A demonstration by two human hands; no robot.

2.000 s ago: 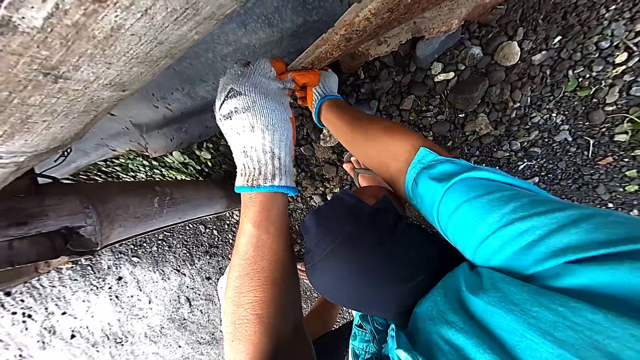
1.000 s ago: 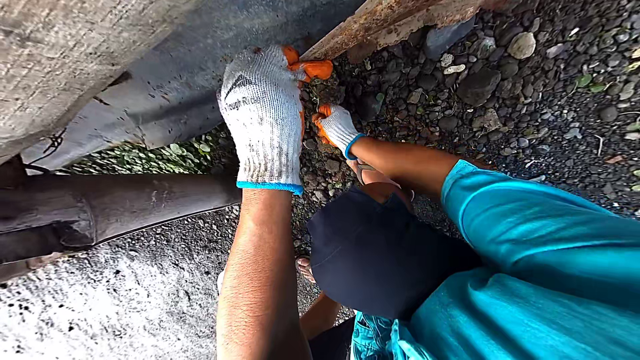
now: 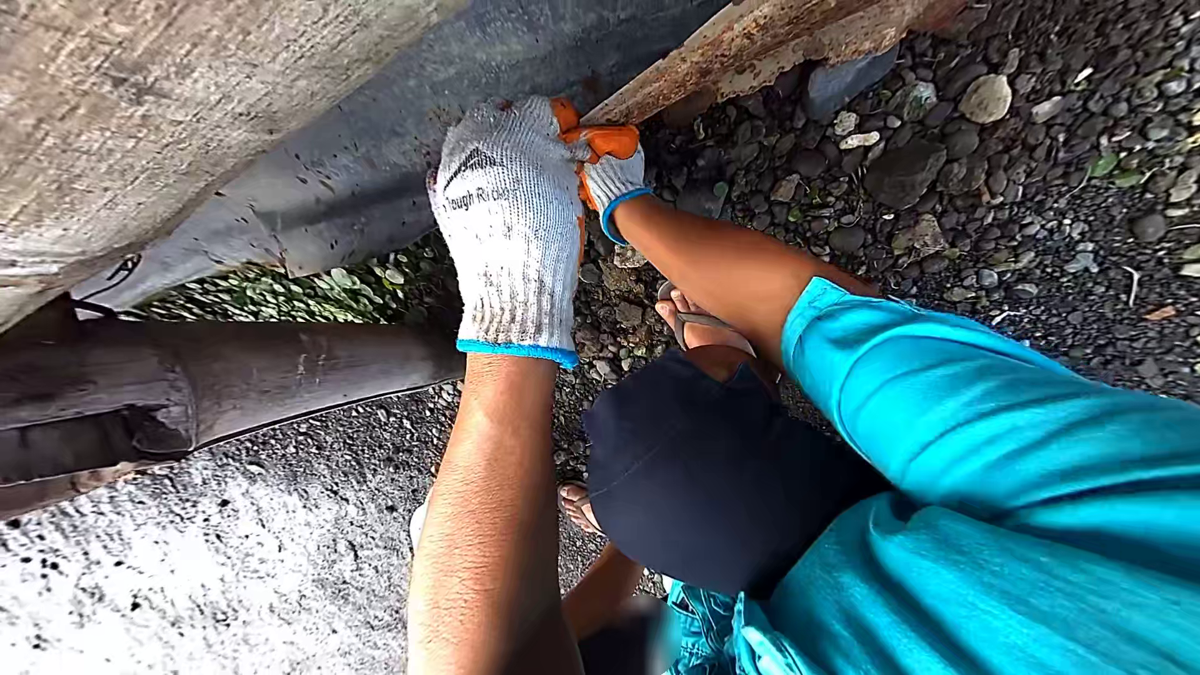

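Note:
My left hand (image 3: 511, 225), in a white knit glove with orange grip coating and a blue cuff, lies over the edge of a grey metal sheet (image 3: 347, 178). Its fingertips are largely hidden behind the sheet. Close against its thumb side is my right hand (image 3: 614, 169), gloved alike, at the lower tip of a rusty metal strip (image 3: 731, 56). The orange fingers of both hands overlap there. Whether the right one grips anything cannot be told. A teal sleeve (image 3: 937, 375) covers the right upper arm.
A weathered board-like surface (image 3: 169, 112) fills the upper left. Below it runs a dark bamboo pole (image 3: 281, 366), with small green leaves (image 3: 328, 295) behind. Loose stones (image 3: 905, 173) cover the ground at right. Dark navy cloth (image 3: 712, 478) and a sandalled foot (image 3: 698, 323) show beneath the arms.
One second ago my right hand was lower, apart from the left thumb and the rusty strip. It has moved up against the left hand. The left hand stays at the sheet.

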